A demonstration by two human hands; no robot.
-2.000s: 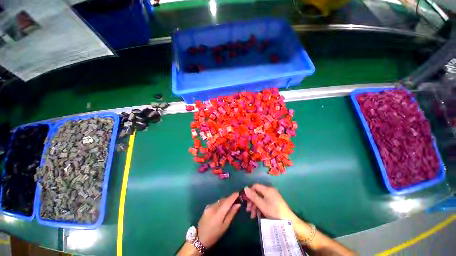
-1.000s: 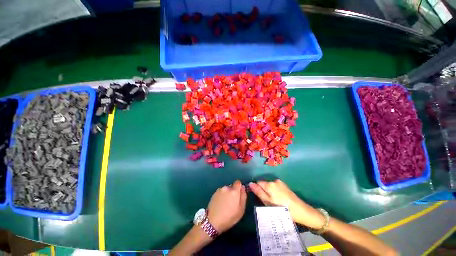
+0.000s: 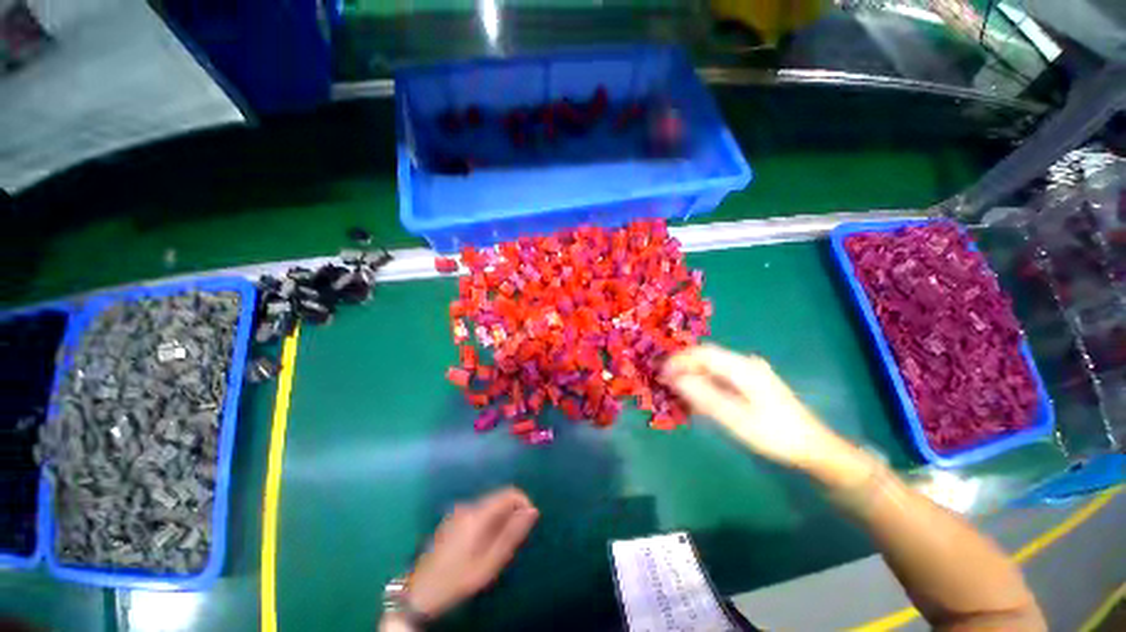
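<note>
A loose heap of small red plastic parts lies on the green worktop in front of me. My right hand is at the heap's lower right edge, blurred; its fingertips reach the parts and I cannot tell whether it holds one. My left hand is over the worktop below the heap, blurred, with its fingers bent; no part shows in it. A small pile of black-and-grey parts lies left of the heap. A deep blue bin stands behind the heap with dark red pieces inside.
A shallow blue tray of grey parts stands at the left, beside a tray of black parts. A tray of magenta parts stands at the right. A white card is at the bottom edge. A metal rail runs behind the heap.
My hands were together below the heap and have come apart. My right hand has moved up and right to the heap; my left hand has moved left. The view has shifted.
</note>
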